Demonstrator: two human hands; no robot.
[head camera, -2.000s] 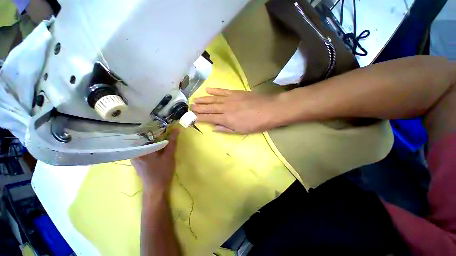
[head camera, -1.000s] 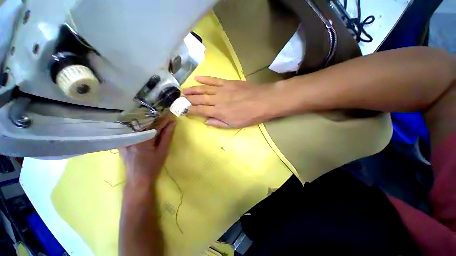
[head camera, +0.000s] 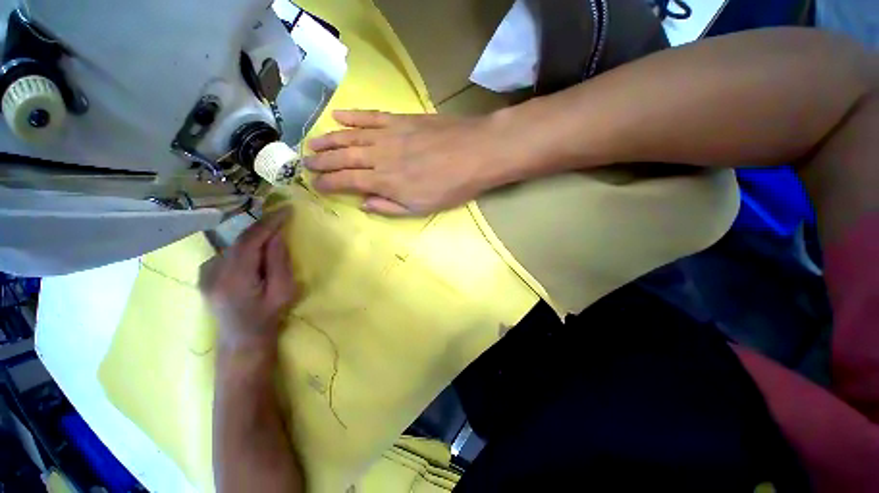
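Note:
A large cover panel (head camera: 414, 318), yellow on the near part and khaki to the right, lies under the white sewing machine (head camera: 145, 96). My right hand (head camera: 400, 162) lies flat on the yellow part, fingers apart, fingertips beside a small white ribbed knob. My left hand (head camera: 253, 279) is blurred, below the machine head, its fingers bent at the yellow material near the needle area. Whether it pinches the material cannot be told. A seam edge (head camera: 506, 252) runs between yellow and khaki. The needle is hidden. Dark loose thread (head camera: 334, 371) lies on the yellow.
A dark brown zipper panel (head camera: 617, 48) lies behind my right forearm, beside a white piece (head camera: 509, 53). Layered yellow pieces (head camera: 414, 462) show below the front edge. The white table edge (head camera: 63, 318) is at left. A black cable (head camera: 675, 10) is at top right.
The view has shifted, so the machine sits further left and up. My left hand now shows more from under the machine head, with its fingers lifted and bent. My right hand stays flat on the yellow.

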